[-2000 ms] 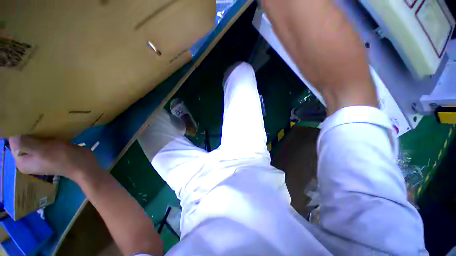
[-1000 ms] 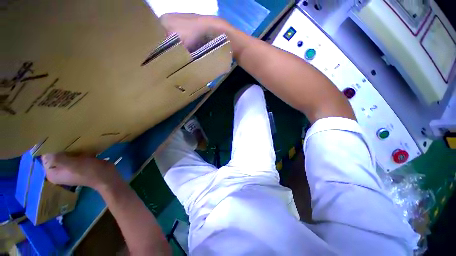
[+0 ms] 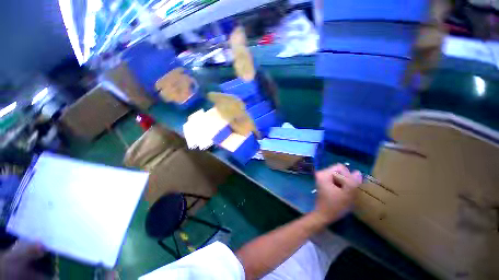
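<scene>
Brown box blanks (image 3: 432, 202) with slits and dark print fill the right side, blurred. My left hand (image 3: 335, 192) is curled at their near left edge, fingertips against it; it appears to hold that edge. My right hand is not in view. A tall stack of blue boxes (image 3: 361, 82) stands behind the blanks. An open box (image 3: 290, 150) with blue and brown faces lies just left of the stack.
More blue boxes (image 3: 246, 101) with raised brown lids stand along the green bench (image 3: 273, 183). A black round stool (image 3: 166, 215) and brown cartons (image 3: 94, 113) are on the floor. At left, a person's hand (image 3: 22, 257) is by a white-sheeted clipboard (image 3: 79, 205).
The view has swung left and up, away from my legs and the machine. The blanks now show at the right, my left hand is still at their edge, and my right hand has left the picture.
</scene>
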